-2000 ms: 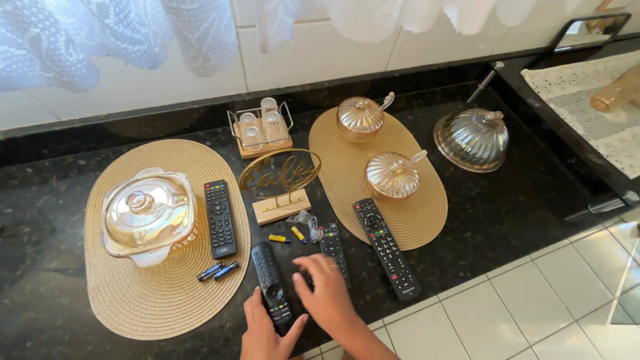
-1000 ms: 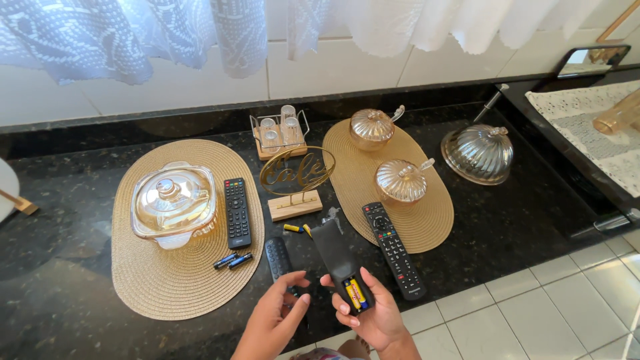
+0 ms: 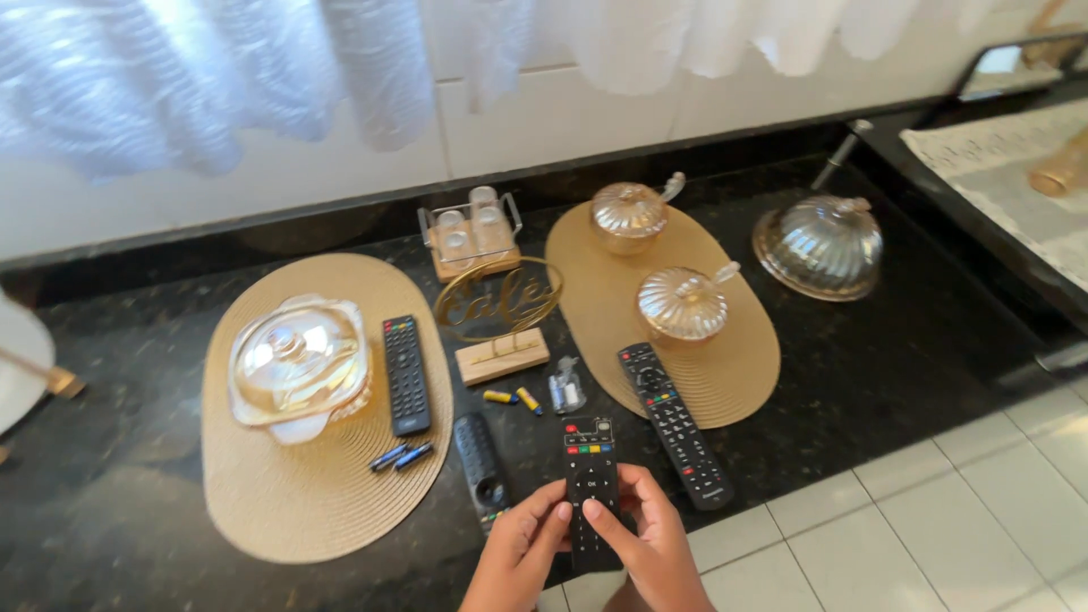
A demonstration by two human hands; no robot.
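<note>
Between my left hand [image 3: 529,544] and my right hand [image 3: 650,531] a black remote control [image 3: 592,476] is held upright, its buttons facing me, one thumb over its keys. A second remote [image 3: 481,463] lies on the counter by my left hand. A long remote [image 3: 676,425] lies to the right, its top on the right placemat. Another remote [image 3: 406,374] rests on the left placemat, with two blue batteries [image 3: 401,456] below it. Two yellow batteries [image 3: 515,399] and a small clear plastic packet [image 3: 565,387] lie in front of the wooden-based sign. The back of the held remote is hidden.
A lidded glass dish [image 3: 297,365] stands on the left woven placemat [image 3: 340,527]. Behind the "Café" sign [image 3: 501,357] is a rack of small glasses [image 3: 472,229]. Two lidded glass bowls [image 3: 682,304] stand on the right placemat [image 3: 586,246], and a ribbed glass dome [image 3: 820,246] is farther right.
One second ago the held remote showed its back with yellow batteries in the compartment; now its button side faces me. My left hand, then apart from it, now holds it too.
</note>
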